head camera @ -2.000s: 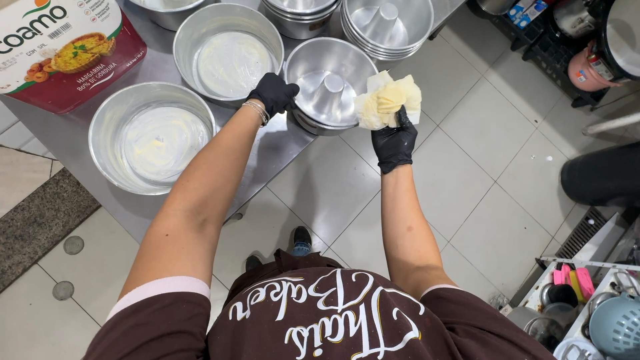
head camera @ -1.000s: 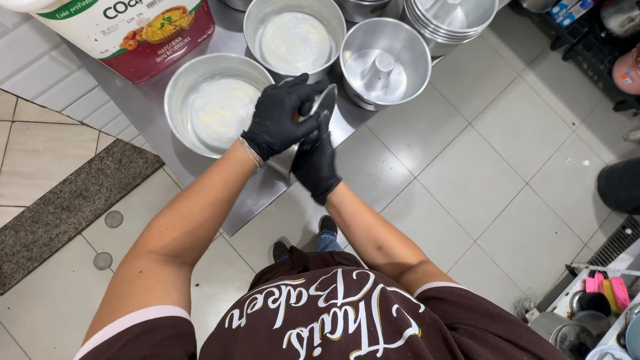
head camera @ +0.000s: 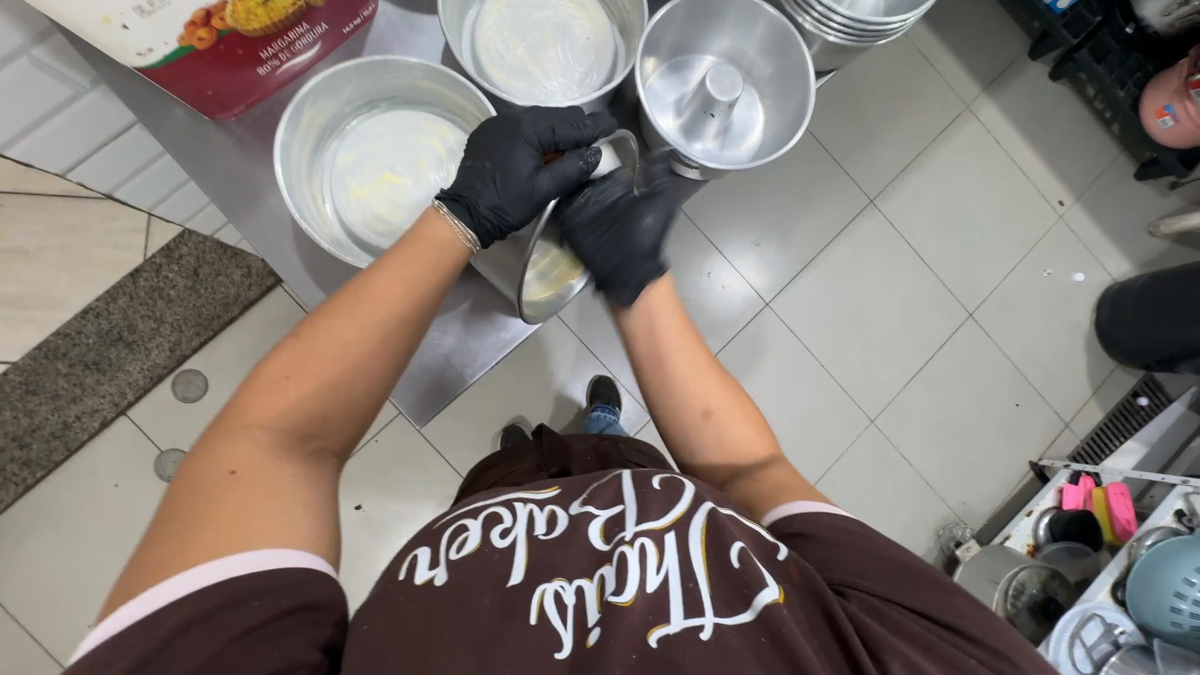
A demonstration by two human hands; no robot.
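Both hands wear black gloves. My left hand (head camera: 525, 169) grips the rim of a tilted round metal pan (head camera: 548, 281), its mouth facing right, with pale yellow grease inside. My right hand (head camera: 623, 225) is blurred and lies at the pan's mouth; its fingers are partly hidden, and whether it holds anything cannot be told. Left of them stands a round aluminium pan (head camera: 305, 178) with greasy smears. Behind is another greased pan (head camera: 637, 47). A ring cake pan with a central tube (head camera: 722, 84) stands to the right of it.
A margarine tub (head camera: 253, 84) stands at the back left of the metal table (head camera: 441, 375). Stacked pans (head camera: 848, 33) are at the back right. Across the tiled floor are a black bin (head camera: 1153, 314), a black crate (head camera: 1078, 56) and a rack with a blue colander (head camera: 1167, 586).
Two seconds ago my right hand held crumpled pale sheets and my left touched the ring pan; now both hands are together at a tilted pan. The sheets are no longer visible.
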